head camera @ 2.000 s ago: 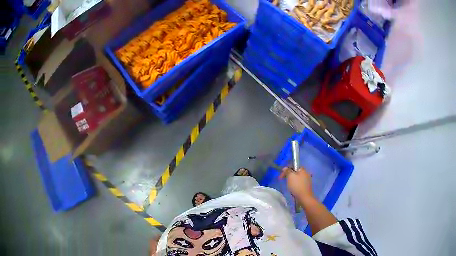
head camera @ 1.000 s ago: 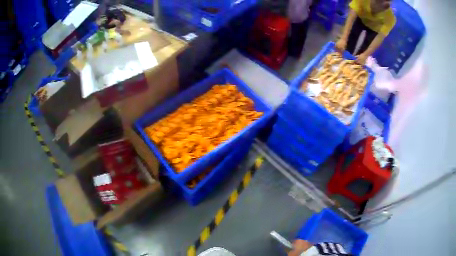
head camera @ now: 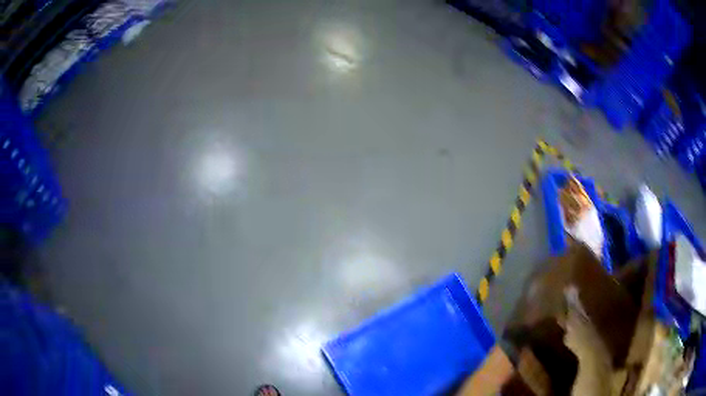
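Observation:
No hand shows in the head view. Nearest in front of me, a blue crate (head camera: 410,340) lies on the grey floor at the bottom, with no parts visible in it. Its lower edge is cut off by the picture's rim. A brown open carton (head camera: 577,309) stands right beside it, blurred, flaps up. The tip of a shoe (head camera: 267,390) shows at the bottom edge.
Yellow-and-black tape (head camera: 507,232) runs along the floor behind the crate. A blue crate with tan parts and white liner (head camera: 592,232) lies beyond the carton. Blue crates (head camera: 23,178) line the left edge; more blue crates (head camera: 635,69) are stacked at the upper right.
My view has swung left. The orange parts, the red stool and the tan-part stack have left the picture. My right hand with the metal rod is out of view.

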